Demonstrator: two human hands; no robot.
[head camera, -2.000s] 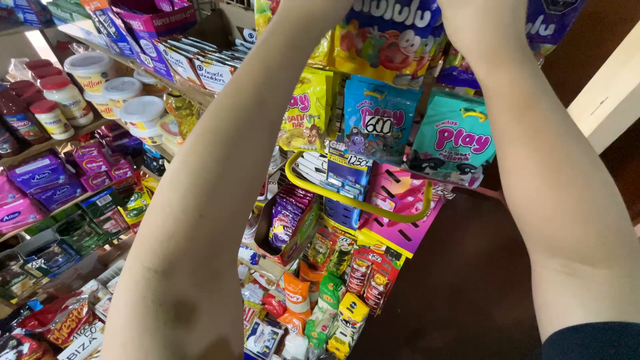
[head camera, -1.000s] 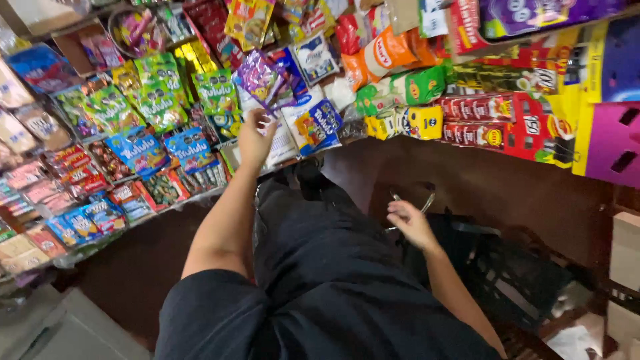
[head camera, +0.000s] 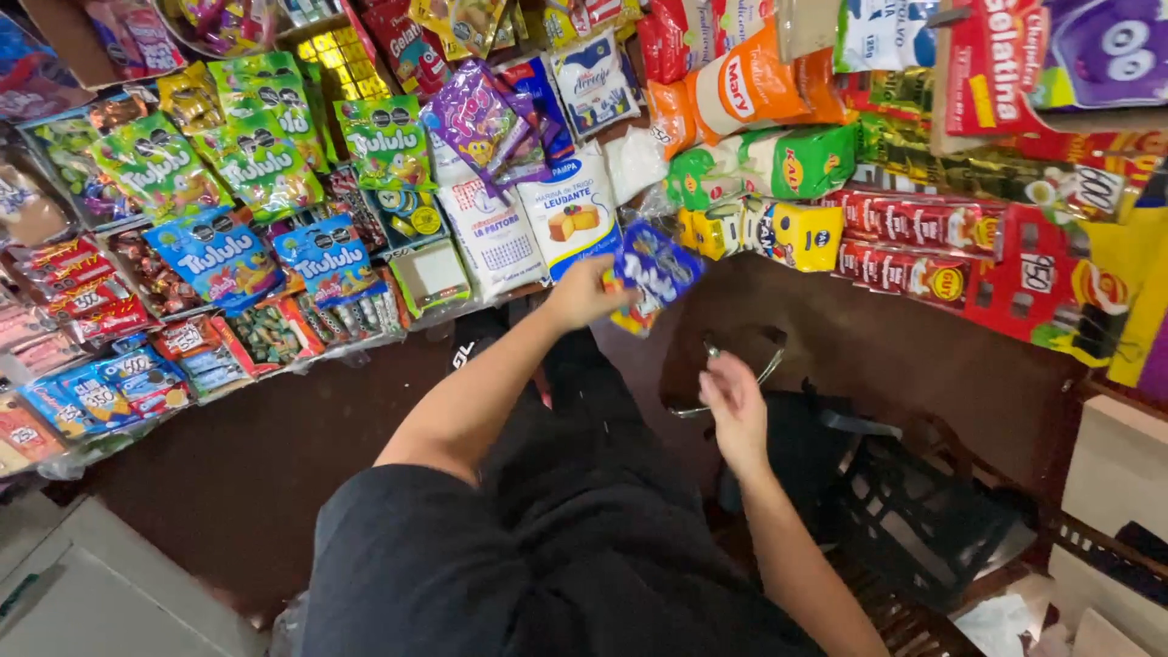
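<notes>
My left hand (head camera: 589, 294) grips a blue candy bag (head camera: 659, 269) by its side, just in front of a white and blue flour packet (head camera: 570, 214). To the right and lower, my right hand (head camera: 733, 392) pinches the end of a thin metal wire frame (head camera: 771, 370), whose loop spreads behind the fingers. A purple candy bag (head camera: 479, 119) lies on top of the packets at the shelf edge, beside a green Trululu bag (head camera: 383, 144). Two blue Trululu bags, one at the left (head camera: 214, 255) and one nearer (head camera: 328, 260), rest on the candy boxes.
Orange Mary bags (head camera: 744, 82), green and white packets (head camera: 812, 162) and hanging red sachets (head camera: 917, 274) line the right side of the display. A black plastic crate (head camera: 922, 511) stands at lower right. A grey cabinet (head camera: 128, 584) is at lower left.
The view has swung down since the oldest frame. Since one second ago, my left hand has moved from beside the purple bag to the right and now holds a blue candy bag.
</notes>
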